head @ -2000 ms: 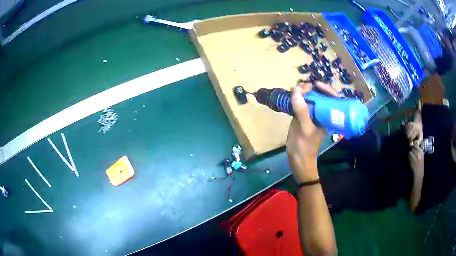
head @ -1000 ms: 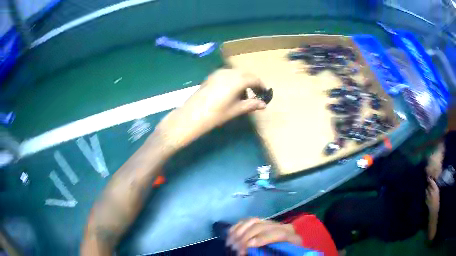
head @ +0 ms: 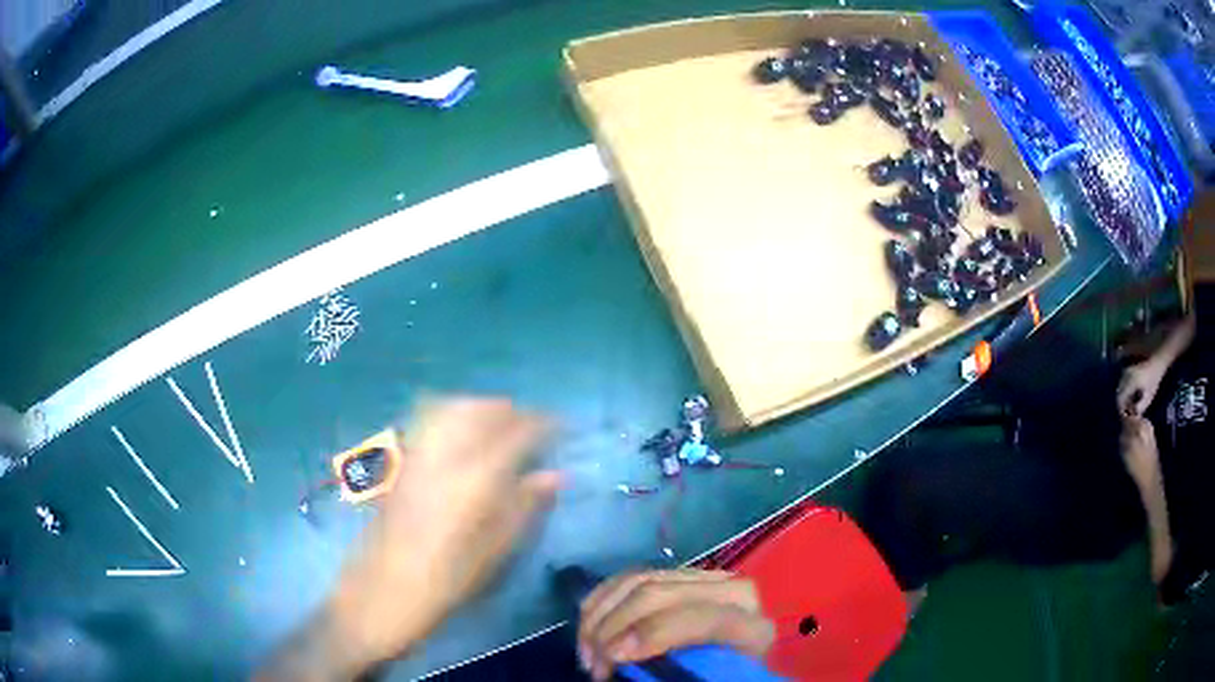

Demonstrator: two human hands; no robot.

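The orange jig (head: 341, 482) lies on the green bench with a black wired unit (head: 369, 468) in its recess and a thin red lead out to the left. My left hand (head: 446, 513) is blurred, just right of the jig, thumb apart from the fingers; nothing shows in it. My right hand (head: 673, 616) is at the bottom edge, closed around the electric screwdriver (head: 726, 666), whose blue body is cut off by the frame. Its dark nose points left over the bench edge. A loose heap of screws (head: 333, 327) lies beyond the jig.
The cardboard tray (head: 746, 227) at right holds many black units. White strips (head: 144, 466) lie at left. Teal and white parts with leads (head: 690, 446) lie by the tray's near corner. A red stool (head: 839, 600) is below the bench edge. Another person's hands (head: 1139, 413) show far right.
My left hand has come back from the tray to beside the jig. The black unit it held over the tray now appears in the jig. My right hand stays low with the screwdriver.
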